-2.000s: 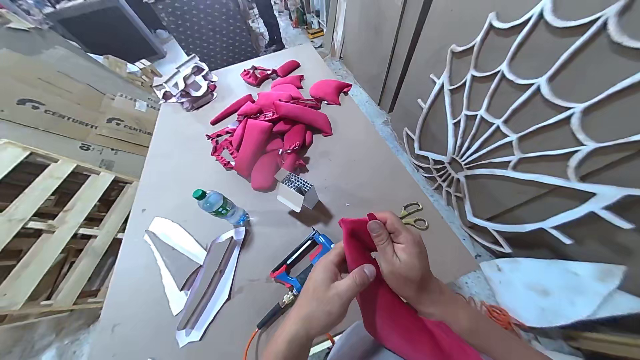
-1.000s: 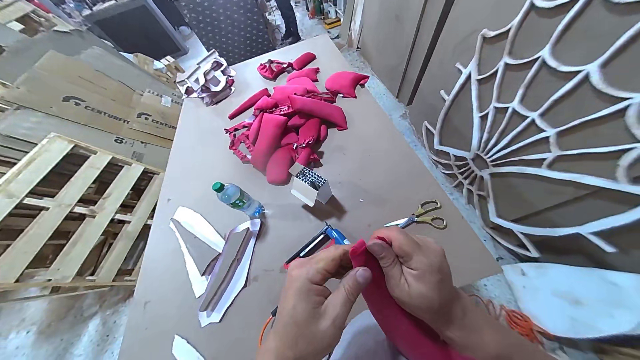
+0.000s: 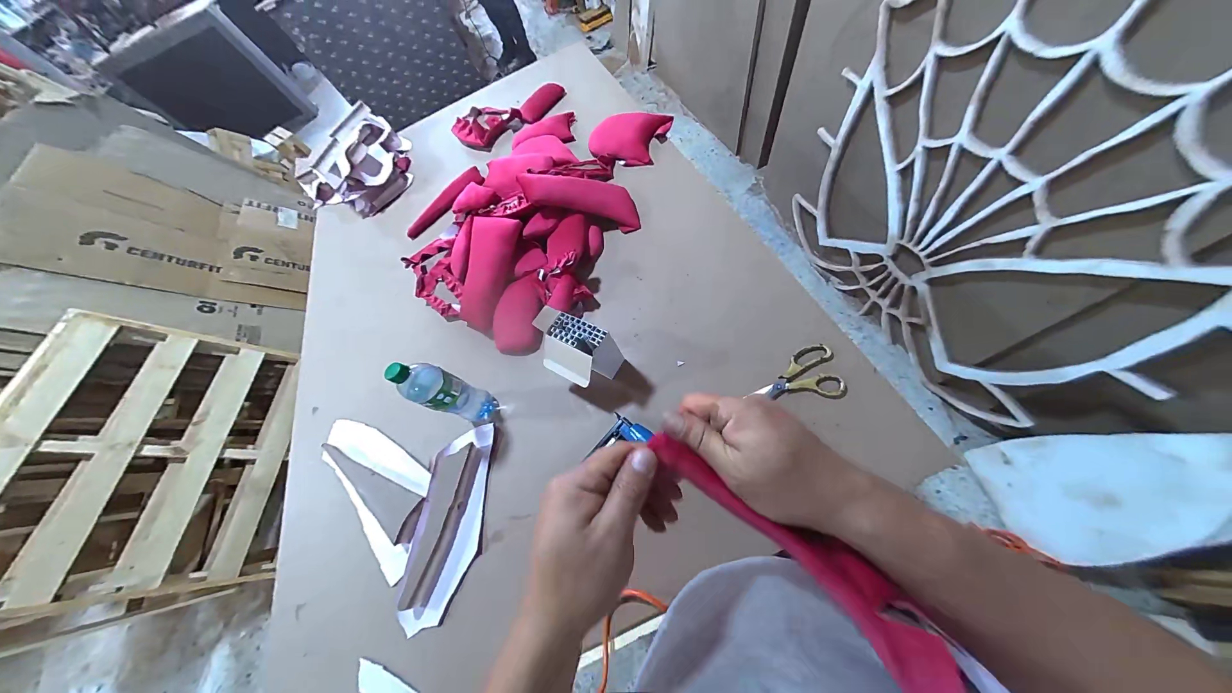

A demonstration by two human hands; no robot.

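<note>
A long red fabric-covered piece point(image 3: 828, 568) runs from the fingertips down to the lower right. My left hand point(image 3: 587, 529) pinches its upper end between thumb and fingers. Close beside it, my right hand point(image 3: 760, 457) grips the same end. Partly hidden behind both hands lies a blue staple gun point(image 3: 630, 430). Scissors with yellowish handles point(image 3: 804, 373) rest just beyond my right hand. An open box of staples point(image 3: 582, 348) stands farther back, in front of a heap of red padded pieces point(image 3: 520, 231).
A green-capped plastic bottle point(image 3: 438, 390) lies on the table point(image 3: 731, 289), near white and brown offcuts point(image 3: 443, 529). More cut scraps point(image 3: 361, 159) sit at the far left corner. A wooden pallet point(image 3: 144, 462) stands left; a web-shaped frame point(image 3: 962, 192) leans at right. An orange hose point(image 3: 626, 606) passes below.
The red piece's end has turned between my hands and now appears narrow, edge-on. The staple gun, seen largely uncovered two seconds ago, is mostly behind my hands.
</note>
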